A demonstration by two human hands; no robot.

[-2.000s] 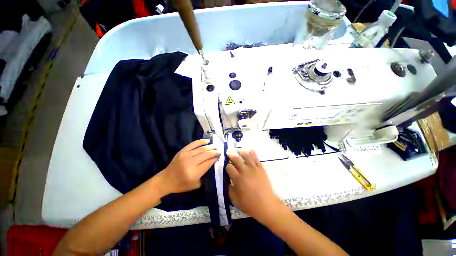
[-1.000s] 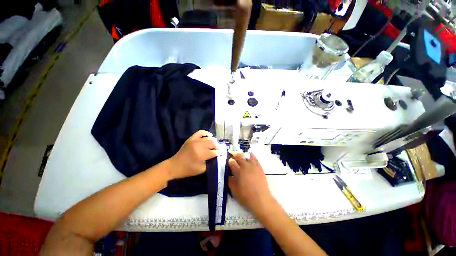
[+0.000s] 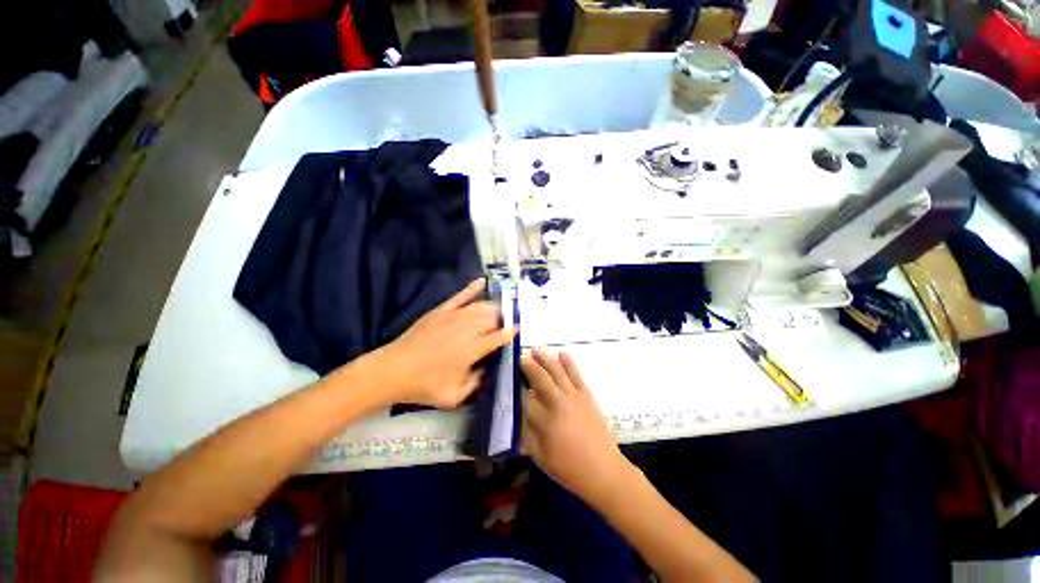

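A dark navy-black garment piece (image 3: 363,245) lies heaped left of the white sewing machine head (image 3: 639,188). A narrow dark strip with a white face (image 3: 503,399) runs from the presser foot area down over the table's front edge. My left hand (image 3: 447,347) lies on the strip's left side, fingertips on the cloth just below the needle area. My right hand (image 3: 559,410) lies at its right edge, fingers bent and close together. Both hands press the cloth flat; whether fingers pinch it is hard to see. The needle tip is hidden.
Black fringed pieces (image 3: 661,296) lie under the machine arm. Yellow-handled snips (image 3: 776,370) lie to their right. A glass jar (image 3: 698,85) stands behind the head, and a wooden-handled rod (image 3: 484,57) stands upright behind the needle end. A small black packet (image 3: 884,318) lies far right.
The strip's lower end has moved up toward the machine and is now narrower and folded. My left hand has slid slightly down from the needle area. The camera view has shifted.
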